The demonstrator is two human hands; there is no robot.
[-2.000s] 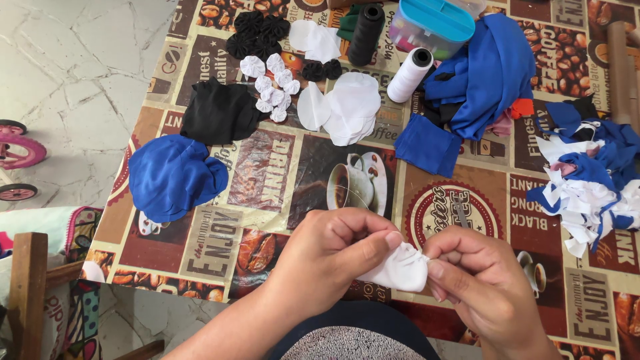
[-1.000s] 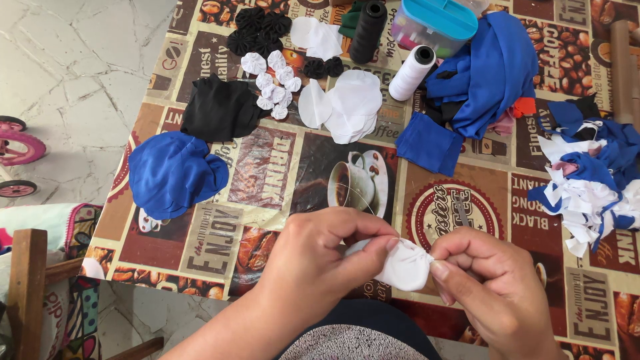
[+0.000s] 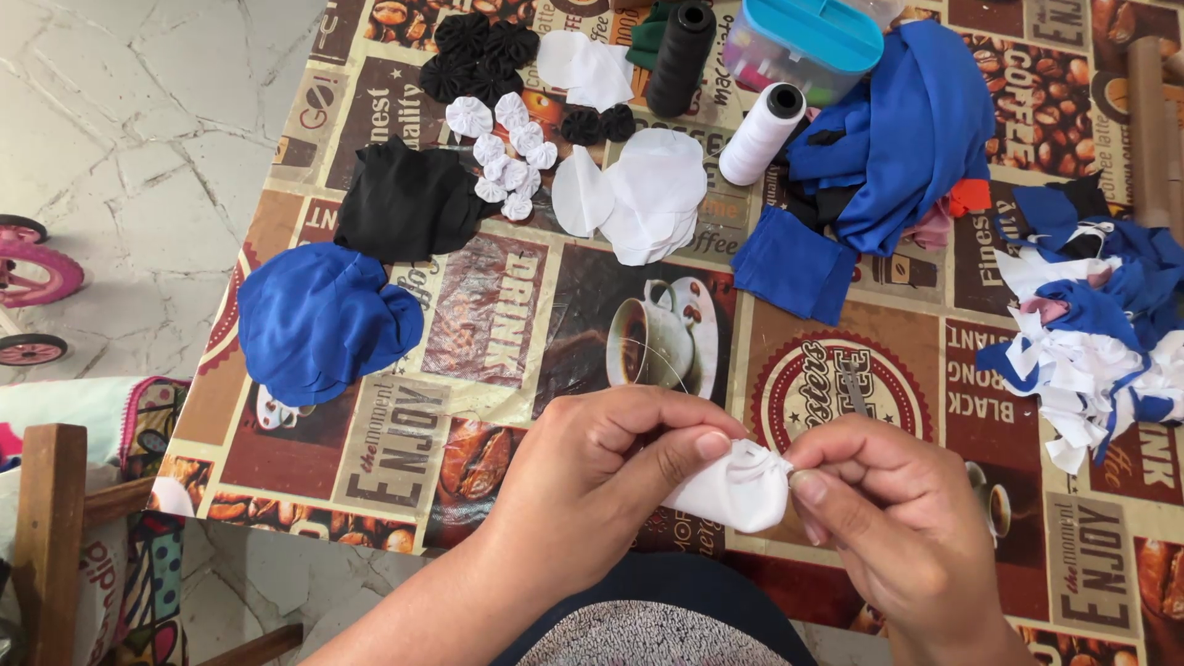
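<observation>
Between both hands is a white fabric piece [image 3: 740, 490], its upper edge gathered in small folds. My left hand [image 3: 620, 472] pinches its left side between thumb and index finger. The thumb and fingertips of my right hand [image 3: 879, 509] close on its right edge; whether a needle is between them cannot be told. A thin thread loops above my left hand. Farther up the table lie white fabric circles [image 3: 652, 199], gathered white rosettes [image 3: 504, 171], black rosettes [image 3: 476, 55], a blue fabric stack [image 3: 319, 319] and black fabric [image 3: 402, 203].
A black thread cone [image 3: 681, 60] and a white one [image 3: 761, 134] stand near a blue-lidded plastic box [image 3: 805, 46]. Blue cloth [image 3: 911, 139] is heaped beside them. White and blue scraps [image 3: 1091, 342] lie at the right. A wooden chair [image 3: 51, 536] is at the lower left.
The white fabric piece has tilted slightly between the fingers, and more of its gathered folds show. Both hands have stayed in nearly the same place.
</observation>
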